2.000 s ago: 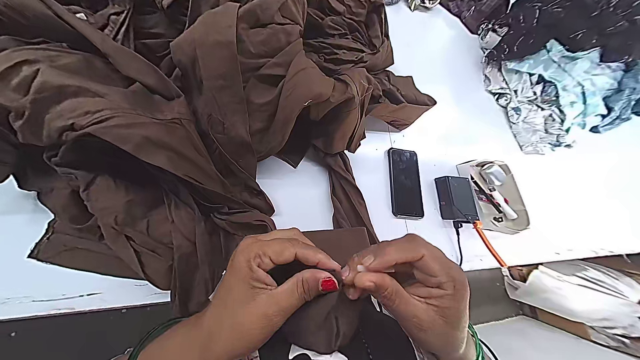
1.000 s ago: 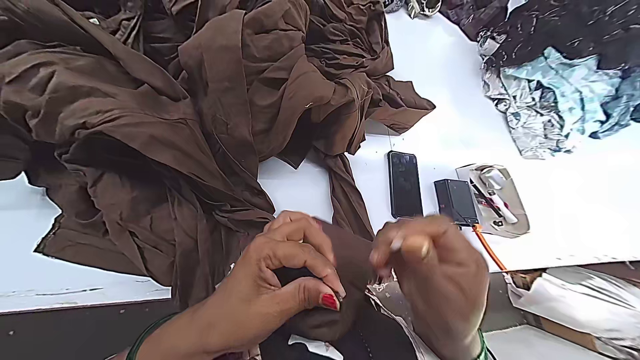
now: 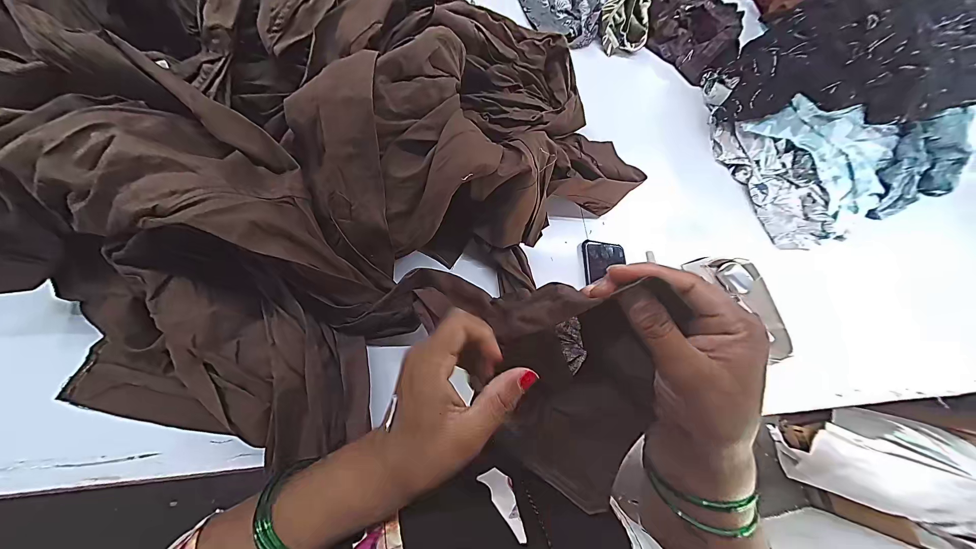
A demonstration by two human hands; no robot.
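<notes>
A strip of dark brown cloth [image 3: 534, 309] is raised over the lap, its edge pinched between the thumb and fingers of my right hand [image 3: 698, 351]. My left hand [image 3: 450, 389] is just left of that cloth, thumb and fingers curved with a gap between them; whether its fingertips touch the cloth is hard to tell. More of the brown cloth [image 3: 587, 435] hangs below, between both hands. The large brown fabric pile [image 3: 229, 175] covers the left and middle of the white table [image 3: 648, 114] and runs on to the held part. Green bangles circle both wrists.
Beyond my right hand lies a phone [image 3: 602, 259], partly hidden. An open tray [image 3: 778, 328] with small items is behind that hand. Patterned and dark fabrics [image 3: 846, 69] lie at the upper right. White material [image 3: 892, 473] sits below the table edge at the lower right.
My hands, close together at first, have moved apart. My right hand has risen and now holds up the brown cloth's edge, covering the black box seen earlier.
</notes>
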